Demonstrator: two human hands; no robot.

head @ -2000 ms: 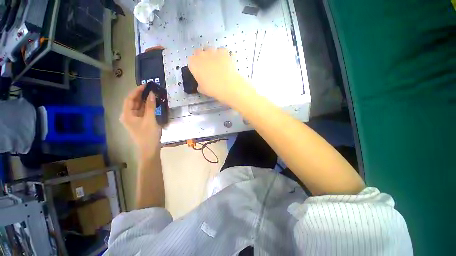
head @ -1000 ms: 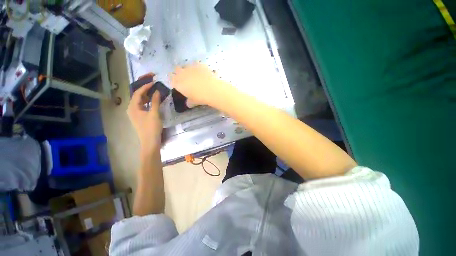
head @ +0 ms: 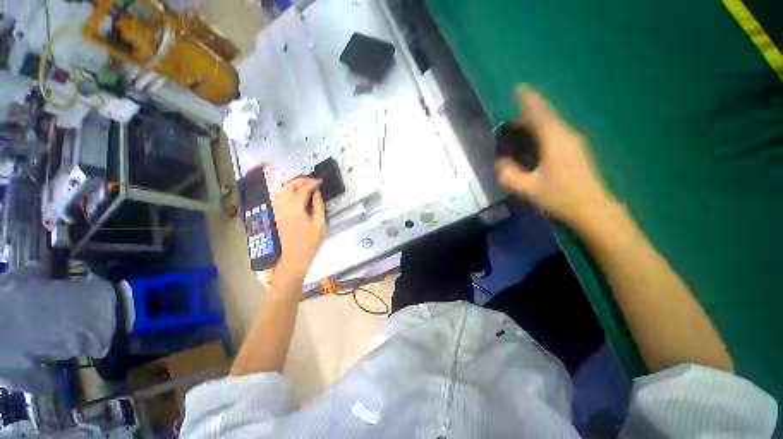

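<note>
My left hand (head: 300, 213) is on the white metal bed, its fingertips at the near left edge of a black rectangular fixture (head: 329, 180). Something dark shows between thumb and fingers; whether it is gripped is unclear. My right hand (head: 558, 167) is blurred, over the near edge of the green conveyor belt. It holds a small black piece, seemingly a watch housing (head: 518, 146), between thumb and fingers. A black teach pendant (head: 258, 221) with light keys lies left of my left hand.
The white bed (head: 300, 94) carries a crumpled white wipe (head: 242, 119), a loose black block (head: 367, 57) and thin metal lines. Round buttons (head: 392, 231) line its front edge. The green belt (head: 670, 214) runs along the right. An orange-yellow cylinder (head: 191, 64) stands at the back left.
My right hand has left the fixture and moved right to the belt's edge, now with a black piece. My left hand has moved from over the pendant to the fixture. The view has turned.
</note>
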